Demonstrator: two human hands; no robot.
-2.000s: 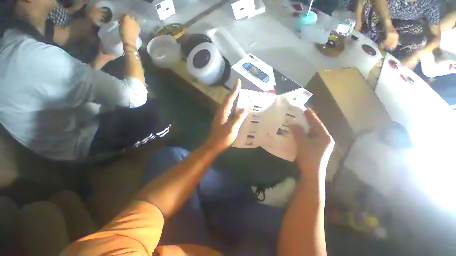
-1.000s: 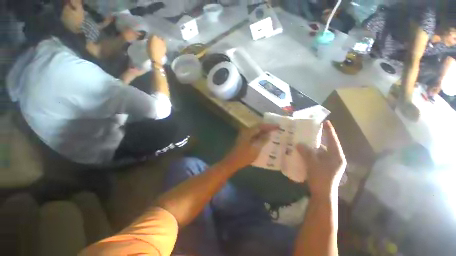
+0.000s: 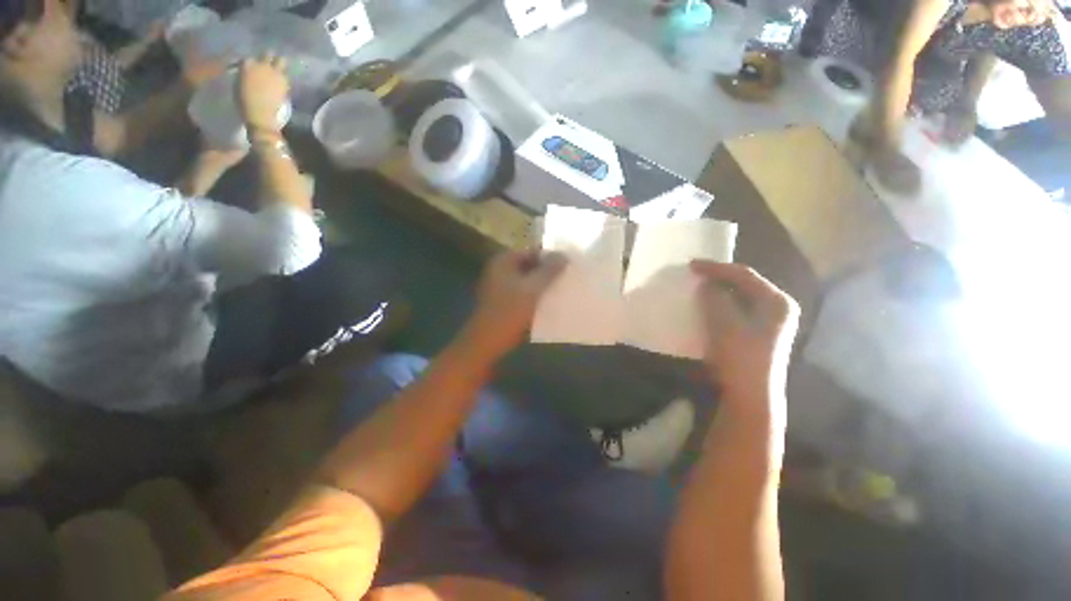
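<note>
A white paper leaflet is held up in front of me above my lap. Two pale panels show side by side, with a dark gap or fold between them near the top; no print can be made out on them. My left hand holds the left panel at its left edge, thumb on the front. My right hand holds the right panel at its right edge. The fingers behind the paper are hidden. Whether the panels are joined lower down is hard to tell.
A white product box lies at the table edge beyond the leaflet. A brown carton stands right of it. A white ring and a translucent tub are left. A seated person is at left; a bright lamp glares right.
The leaflet was printed-side up and bent between my hands; it now shows blank, flatter panels. My hands have moved further apart. The camera view has shifted, so the table appears higher and further left.
</note>
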